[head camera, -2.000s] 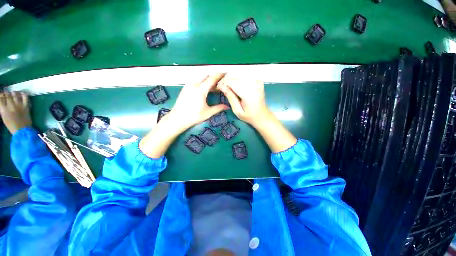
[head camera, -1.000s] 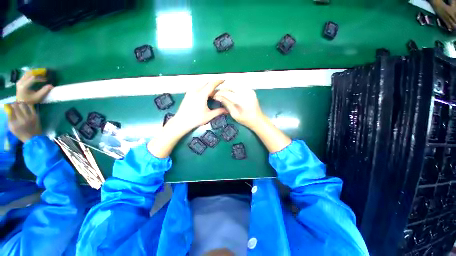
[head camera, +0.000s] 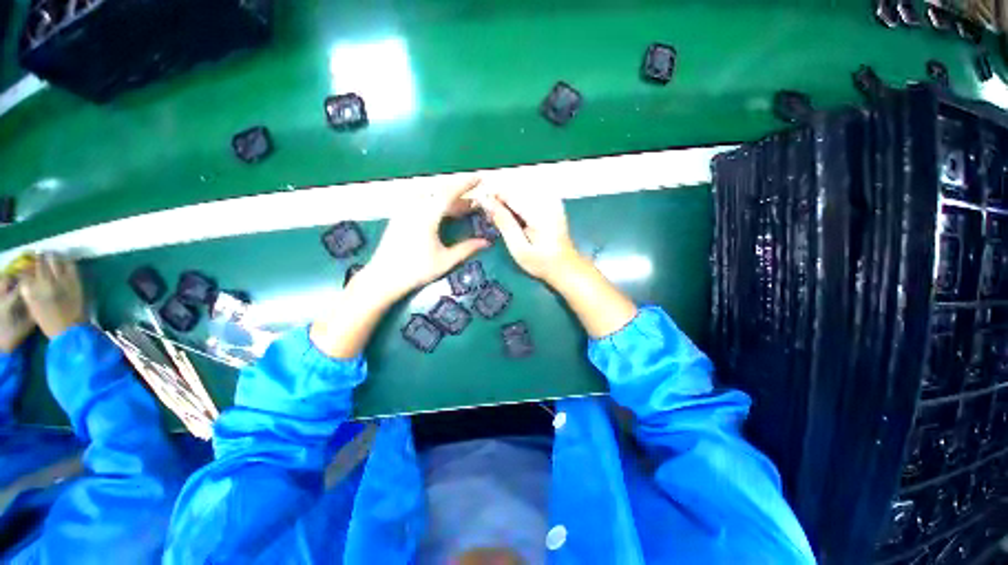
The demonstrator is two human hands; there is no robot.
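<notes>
My left hand [head camera: 418,245] and my right hand [head camera: 537,230] meet at the pale rail in the middle. A small black housing [head camera: 482,226] shows between them, held by my left thumb and fingers. My right fingertips are closed together against it; whether they pinch a tiny part is too small to tell. Several black housings [head camera: 451,316] lie just below my hands on the green bench, and one housing [head camera: 344,238] lies to the left of my left wrist. Another is partly hidden behind that wrist.
Green belt [head camera: 475,121] with scattered housings beyond the white rail [head camera: 254,212]. Tall stack of black trays [head camera: 823,276] at right; more trays [head camera: 144,44] far left. Thin sticks [head camera: 171,381], a clear bag [head camera: 238,331] and housings at left, beside a neighbouring person's hands [head camera: 50,296] with something yellow.
The view has shifted a little. Housings on the belt have moved right relative to the bench. My hands stay together at the rail, with the housing more visible. The neighbour's hands have come together.
</notes>
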